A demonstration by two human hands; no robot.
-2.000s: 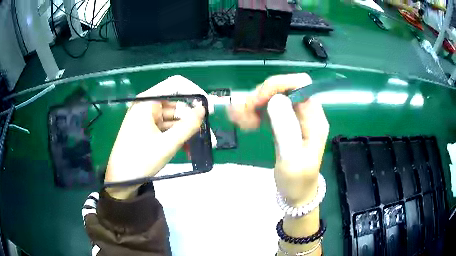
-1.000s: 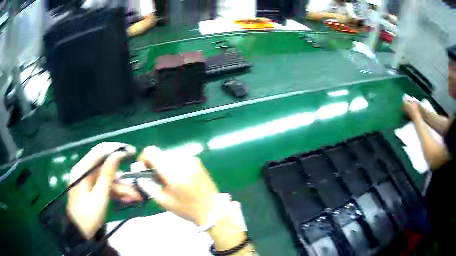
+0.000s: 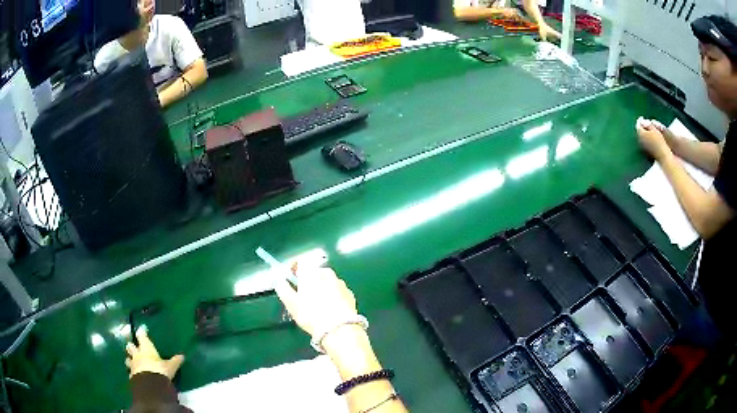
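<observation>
A black phone middle frame (image 3: 208,319) lies flat on the green mat between my hands, its right end partly behind my right hand. My right hand (image 3: 322,297) is above that end and holds a pale blue strip or tool (image 3: 276,264) pointing up and left. My left hand (image 3: 152,357) is low at the left, thumb spread, fingertips at a thin dark piece (image 3: 145,310); whether it grips this is unclear. A white sheet (image 3: 259,389) lies before me, partly under my right forearm.
A large black parts tray (image 3: 456,306) lies at the right, with frames in two near pockets. Beyond the bench ridge are dark red-brown speakers (image 3: 250,157), a mouse (image 3: 344,155), a keyboard (image 3: 323,123) and a tall black box (image 3: 109,153). A person (image 3: 715,153) sits at the right.
The view has swung right since the first frame. The frame held in my left hand earlier is no longer raised there; one lies on the mat. My hands have moved apart.
</observation>
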